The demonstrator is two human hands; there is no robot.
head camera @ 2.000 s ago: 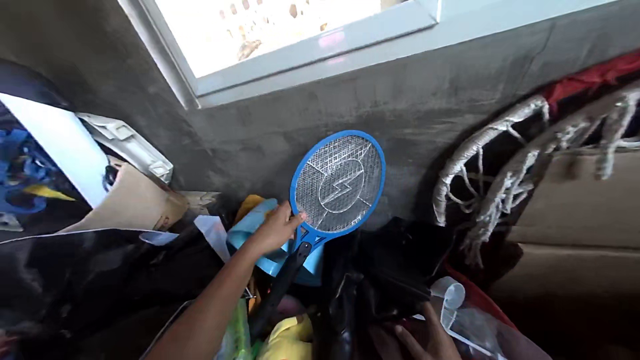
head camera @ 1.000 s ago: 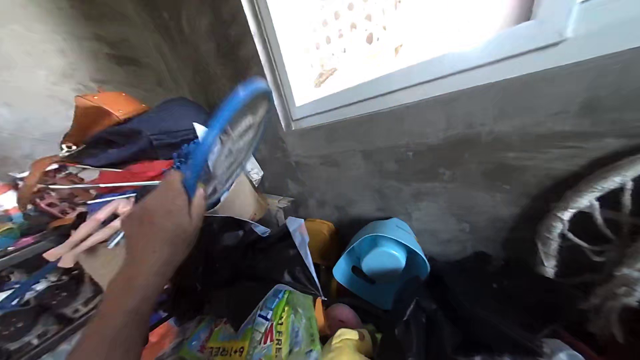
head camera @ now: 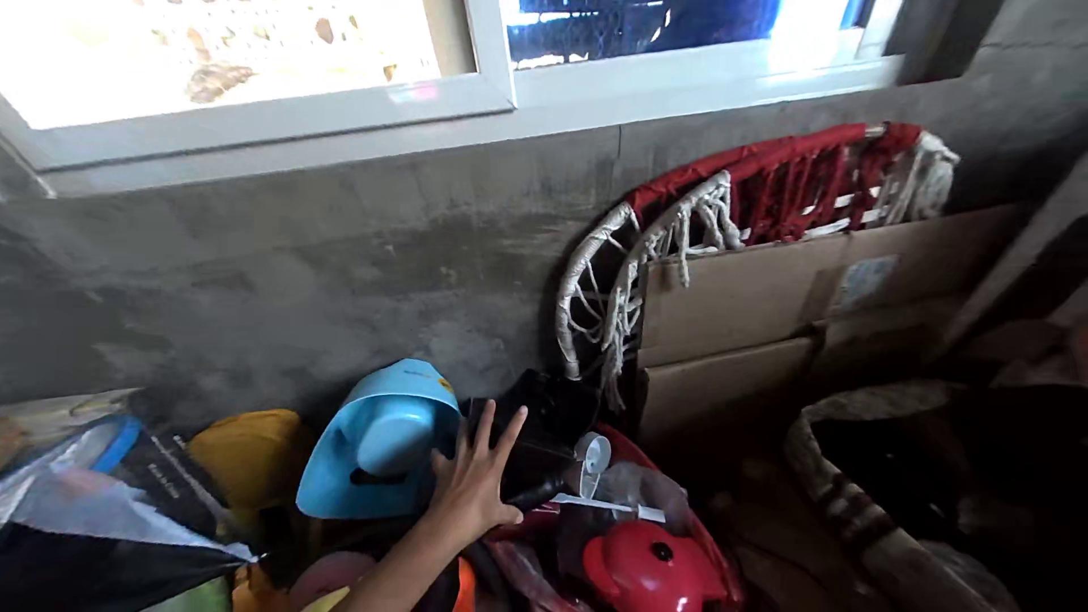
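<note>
My left hand reaches in from the bottom with its fingers spread, its back facing the camera. It holds nothing visible and lies over dark items just right of a light-blue plastic basin-like container. Whether the fingertips touch the black item beneath them cannot be told. A clear plastic cup-like piece is to its right, above a red rounded plastic thing with a black knob. At the far left a curved blue rim shows, partly hidden and blurred. My right hand is out of view.
A grey wall runs behind the pile, below a white window frame. Cord-wrapped hoops, partly red, lean there behind folded cardboard. A yellow item and a black-and-white sheet lie left; a pale curved rim stands right.
My left hand, which gripped a blue mesh racket in both earlier frames, has let it go and moved over the dark items. The view has swung right since one second ago.
</note>
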